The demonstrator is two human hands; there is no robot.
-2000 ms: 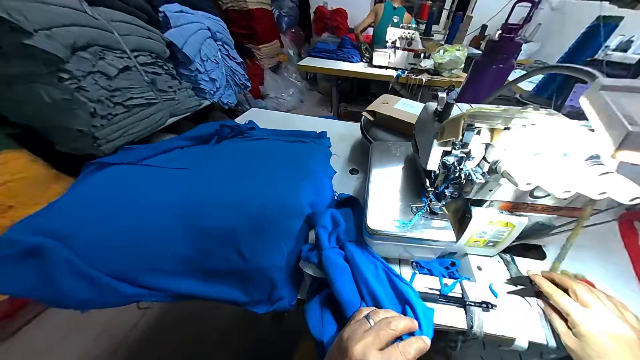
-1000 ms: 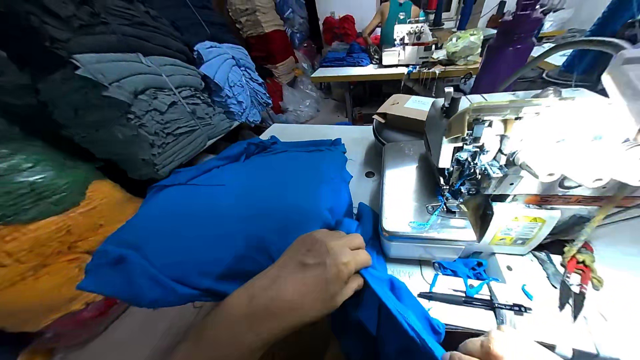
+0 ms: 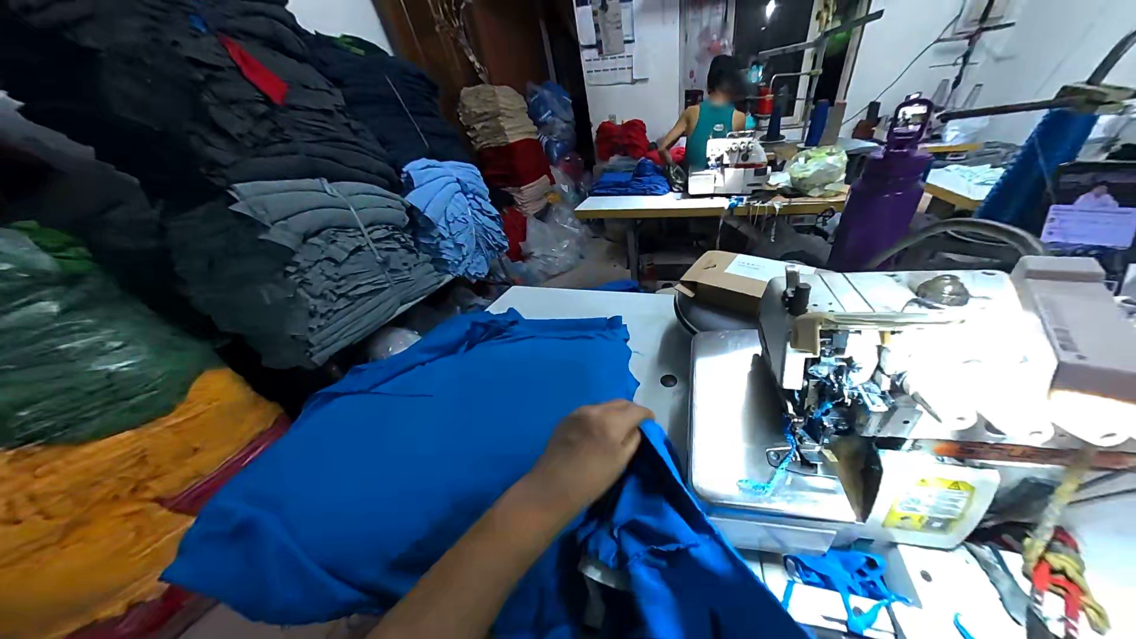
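Observation:
My left hand (image 3: 603,444) grips the edge of a length of blue fabric (image 3: 661,524) that hangs over the table's front edge. Beside it, a larger spread of blue fabric (image 3: 444,435) lies across the table and off its left side. The overlock sewing machine (image 3: 887,382) stands to the right, lit brightly, with blue thread at its needle area and a metal cloth plate (image 3: 728,426). Blue fabric scraps (image 3: 843,572) lie in front of the machine. My right hand is out of view.
Stacks of grey cloth (image 3: 337,240) and orange fabric (image 3: 115,506) crowd the left. A cardboard box (image 3: 732,275) and a purple bottle (image 3: 883,195) stand behind the machine. Farther back, a person (image 3: 710,124) works at another sewing machine (image 3: 728,164).
My left hand first moved up from the near edge onto the fabric and still grips there. My right hand, earlier at the lower right, has left the view. The view has tilted upward.

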